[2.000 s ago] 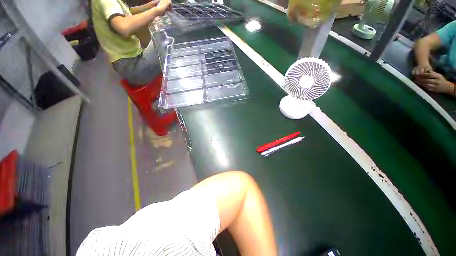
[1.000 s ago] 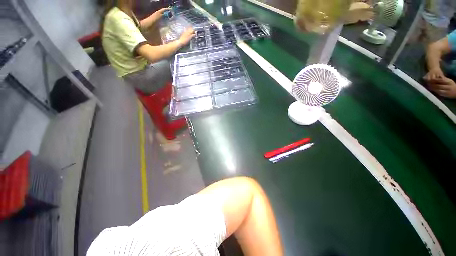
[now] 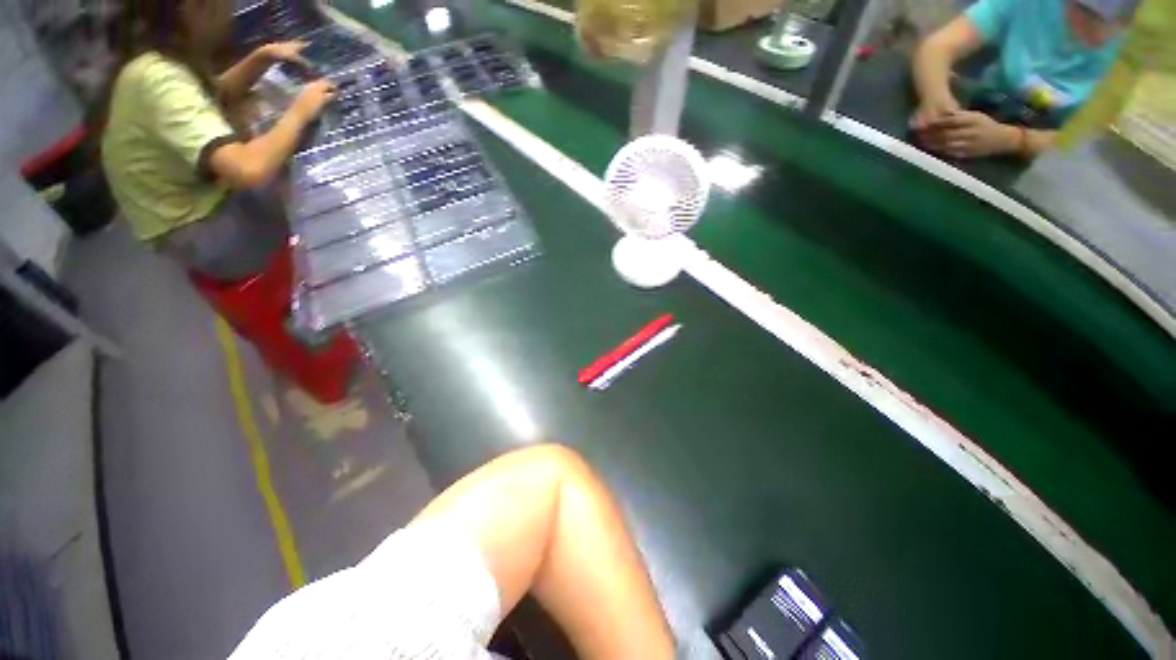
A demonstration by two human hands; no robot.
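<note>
Dark flat units with white print, likely battery packs [image 3: 771, 627], lie side by side on the dark green bench [image 3: 516, 387] at the bottom edge of the head view, partly cut off. A bent bare arm in a white sleeve, my left arm by its place, reaches down out of the picture. Its hand is out of view. My right hand is not in view. A red marker [image 3: 627, 349] and a white pen [image 3: 636, 357] lie parallel on the bench, beyond the arm.
A white desk fan [image 3: 658, 188] stands by the chipped white edge strip [image 3: 851, 374]. Clear blister trays [image 3: 413, 226] lie at the far left of the bench. A seated person [image 3: 181, 148] has hands at trays there. Another person [image 3: 1019, 65] sits across the green conveyor belt.
The view has turned to the right, so bench things sit further left. The dark units now show more at the bottom. The neighbour's hands have moved from the far trays to nearer ones.
</note>
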